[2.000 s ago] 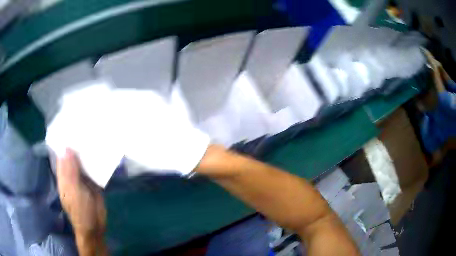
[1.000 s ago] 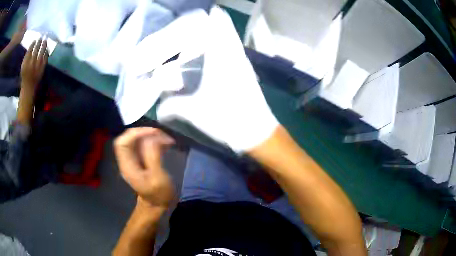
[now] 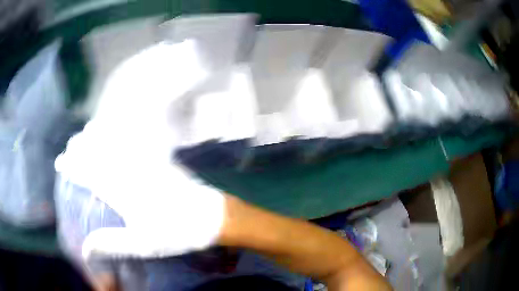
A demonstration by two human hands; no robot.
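Observation:
My right hand, in a white knit glove, is blurred and overexposed at the left. It grips a bagged product, a bluish-white bundle, with fingers over its top and thumb along its lower side. A white mass above the glove merges with it; I cannot tell where bag and glove part. A sliver of my bare left hand shows under the bundle at the bottom edge; its fingers are hidden. Open boxes with raised lid flaps stand in a row just beyond and right of the glove.
The green bench runs in front of the boxes. More bluish bags lie at the far left. Bagged items fill the row at right. A blue board is at the back. A brown carton and white-grey pieces lie below right.
The view has swung back from the bag pile to the box row. My right hand now grips a bluish bundle at the left. My left hand has dropped almost out of view.

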